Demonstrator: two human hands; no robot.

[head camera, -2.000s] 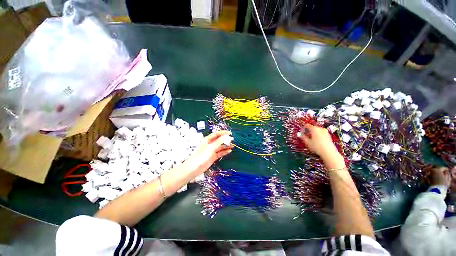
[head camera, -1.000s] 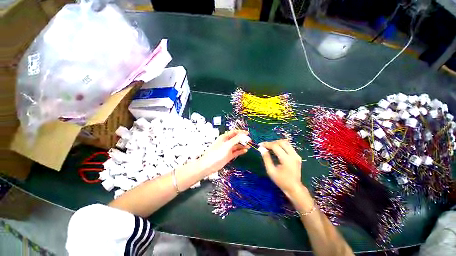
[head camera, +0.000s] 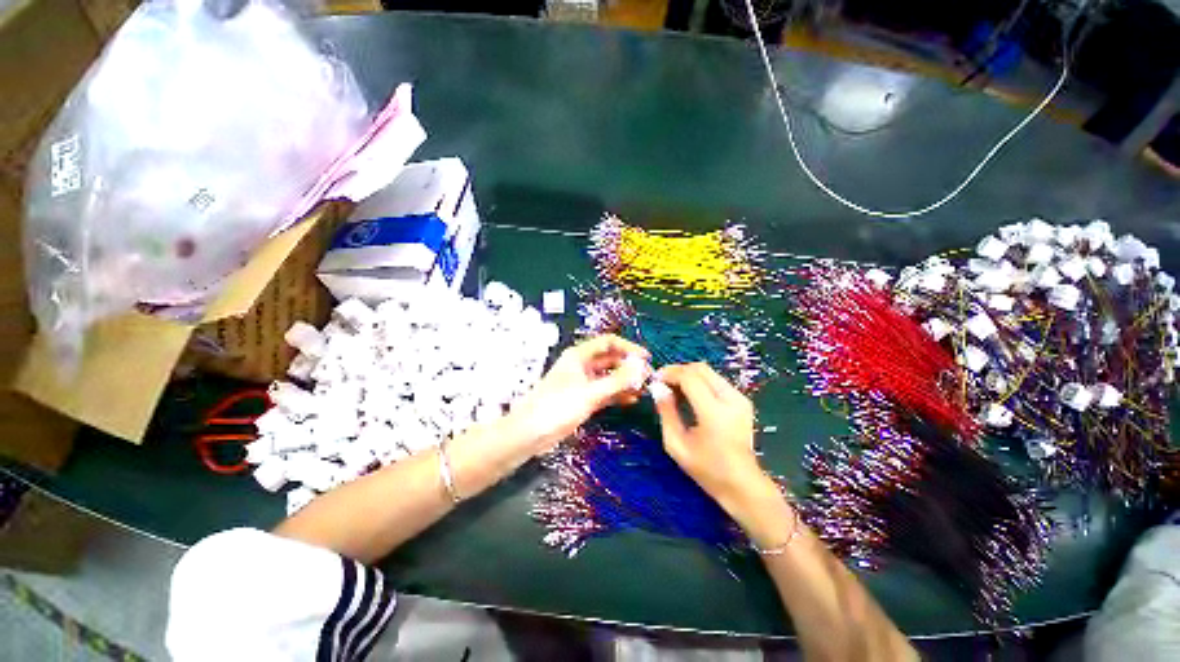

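My left hand [head camera: 598, 378] pinches a small white connector housing [head camera: 639, 375] between thumb and fingers. My right hand [head camera: 705, 416] is close beside it, fingertips nearly touching the housing and pinched on a tiny pale piece, too small to tell. Around them lie the yellow wires [head camera: 676, 261] at the back, the green wires [head camera: 679, 339] just behind my hands, the blue wires [head camera: 654, 489] partly under my right hand, the red wires [head camera: 883, 343] and the black wires [head camera: 951, 502] at the right. A heap of loose white housings [head camera: 408, 382] lies at left.
Finished harnesses [head camera: 1068, 330] are piled at right. At left are an open carton [head camera: 265, 304] with a plastic bag [head camera: 181, 168], a white box with a blue band [head camera: 404, 239] and scissors with red-orange handles [head camera: 233, 431]. A white cable [head camera: 893, 213] loops over the back. A pale sleeve [head camera: 1141, 608] shows lower right.
My right hand has moved from the red wires to my left hand at the centre. The view has shifted. The yellow wire seen at my left hand earlier is no longer clearly visible.
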